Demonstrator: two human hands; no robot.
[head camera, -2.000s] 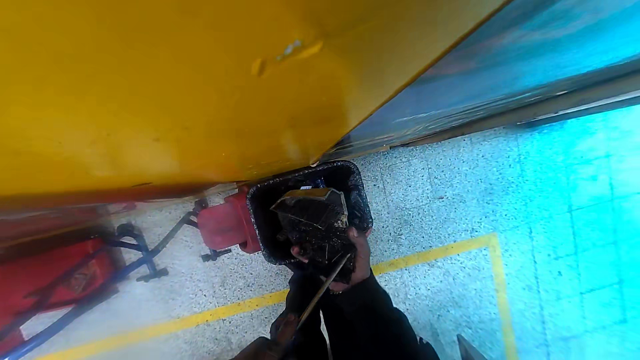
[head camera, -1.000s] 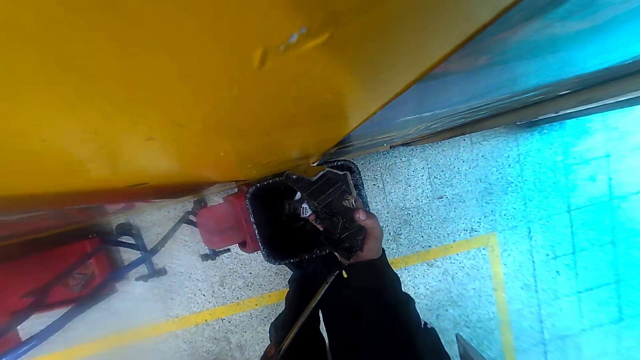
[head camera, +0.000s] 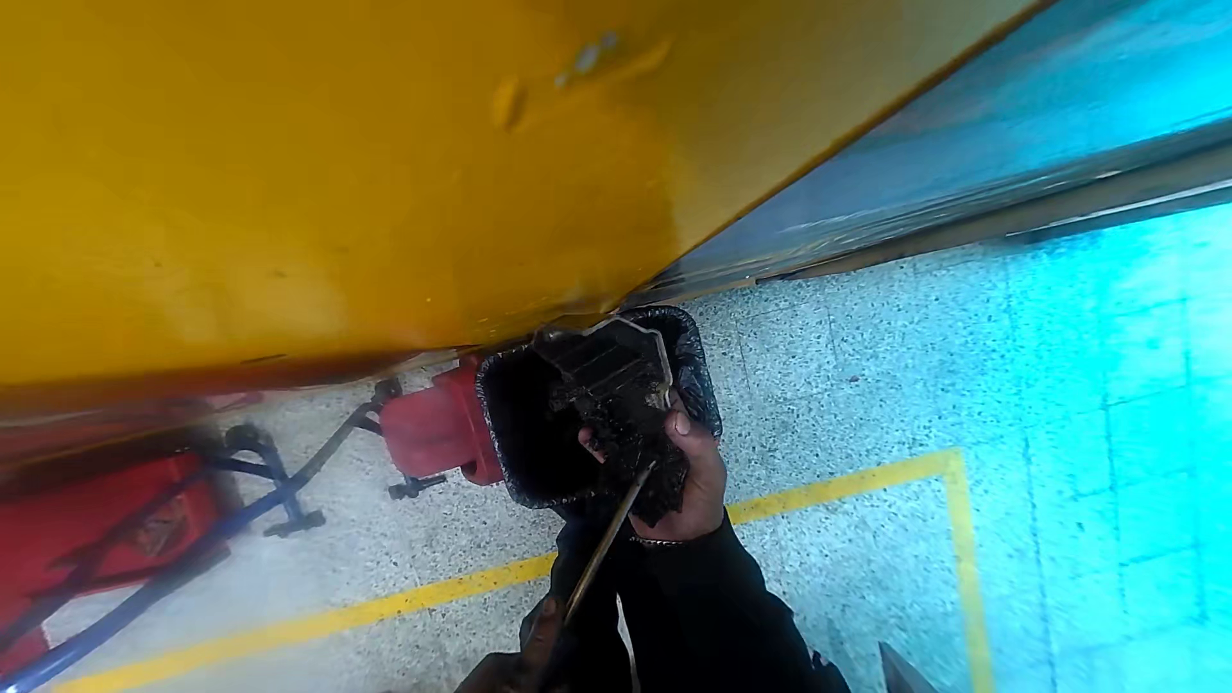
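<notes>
A dirt-caked, ribbed metal cover or housing (head camera: 616, 371) with a pale rim lies tilted over a black plastic-lined bin (head camera: 714, 409). My right hand (head camera: 698, 476) supports it from below and the right side, thumb along its edge and a fingertip showing at its left. Dark grime covers its lower part. At the bottom, my left hand (head camera: 520, 659) is closed around a long thin rod-like tool (head camera: 606, 549). The tip of the tool touches or lies just over the grimy lower end; its handle is hidden.
A large yellow panel (head camera: 337, 192) overhangs the bin's far side. Left of the bin are a red object (head camera: 433, 431), a blue tubular frame (head camera: 279, 496) and red equipment (head camera: 125, 520). A yellow line (head camera: 433, 594) crosses the speckled floor. A pointed grey object (head camera: 903, 669) shows at bottom right.
The cover was turned and tilted in my right hand between the frames. My left hand, low at the bottom edge a second ago, shows higher now, with the rod's tip at the cover's lower end.
</notes>
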